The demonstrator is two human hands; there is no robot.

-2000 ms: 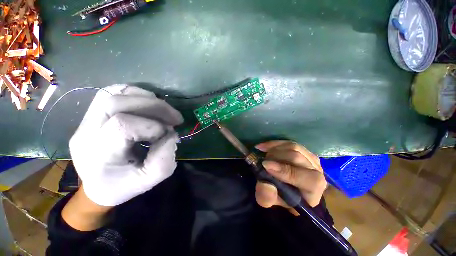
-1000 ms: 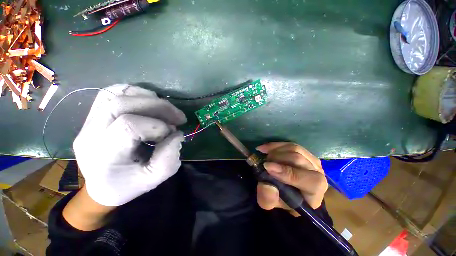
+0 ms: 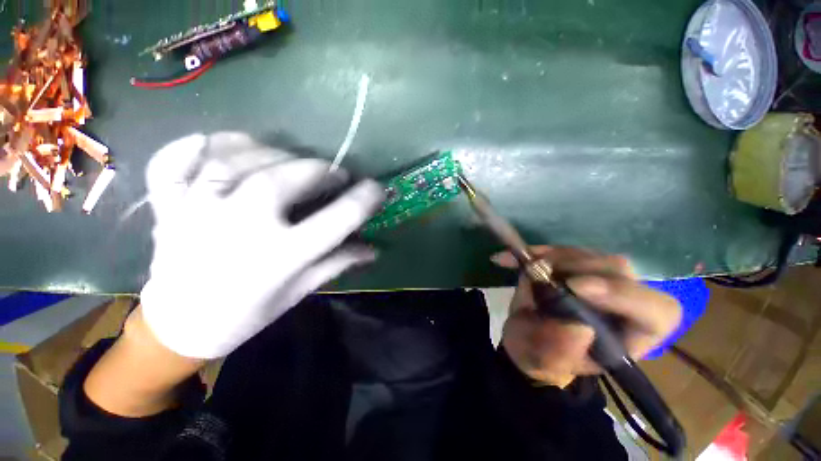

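Observation:
The green circuit board [image 3: 423, 187] lies slanted on the bench, solder side up. My left hand [image 3: 239, 239], in a white glove and blurred, covers the board's left end with its fingertips; whether it grips the board is unclear. The pale solder wire [image 3: 356, 122] sticks up from between its fingers, and a faint part shows left of the glove. My right hand [image 3: 585, 315], bare and blurred, holds the soldering iron [image 3: 608, 347]. The iron's tip is at the board's right end; contact is hard to tell.
Copper strips [image 3: 45, 112] are piled at the far left. Another board assembly [image 3: 221, 40] with a dark cylinder and red lead lies at the upper left. A round tub [image 3: 731, 63] and a yellowish pot [image 3: 774, 167] stand at the right. A blue stool [image 3: 689, 311] shows below the bench edge.
The iron's tip has moved from the board's lower left edge to its right end. My left hand has moved over the board's left end, and the solder wire now points upward.

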